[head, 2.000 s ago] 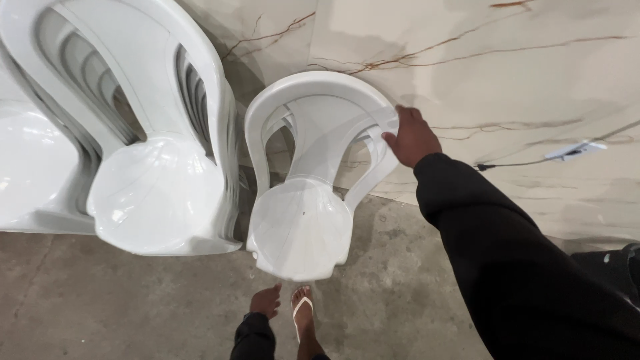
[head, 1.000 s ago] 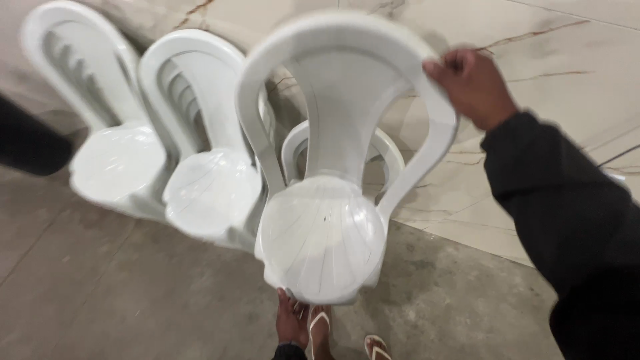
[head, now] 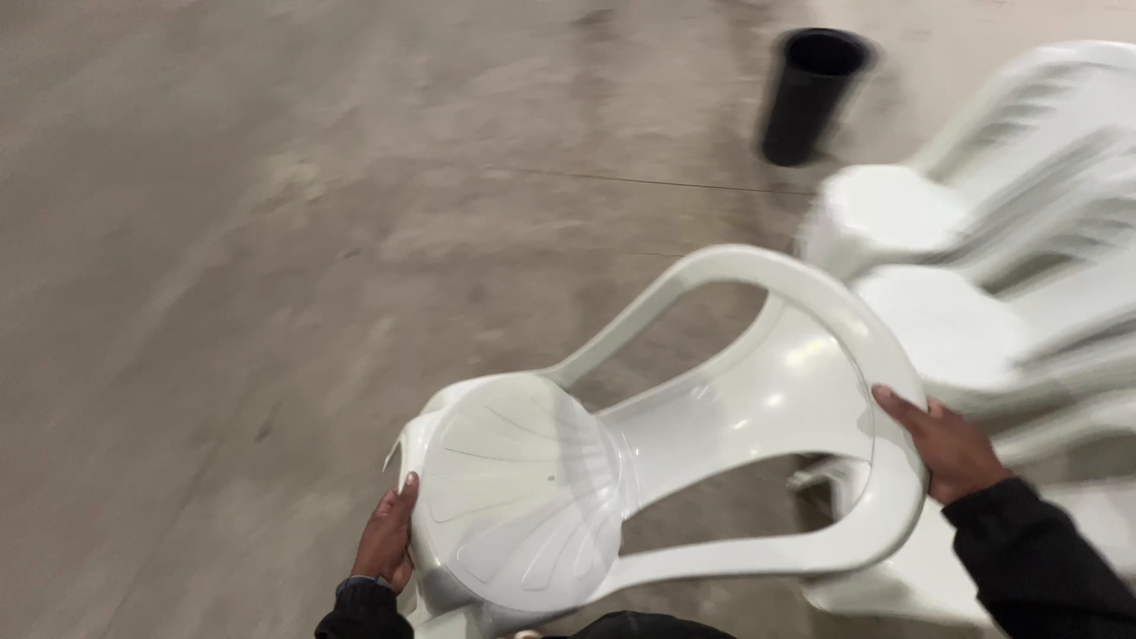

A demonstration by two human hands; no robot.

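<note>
A white plastic armchair with a shell-patterned seat is held between my hands, its backrest toward the right. My left hand grips the front edge of the seat, thumb on top. My right hand is closed around the top rim of the backrest, with its fingers hidden behind the rim. The chair's legs are mostly out of sight beneath it.
Stacked white plastic chairs stand at the right, blurred. Another white chair is low at the right, partly behind the held one. A black cylindrical bin stands on the concrete floor near the stacks.
The chair has come up off the spot by the stacks and turned so its backrest points right. Both hands now hold it. The view has swung far to the left.
</note>
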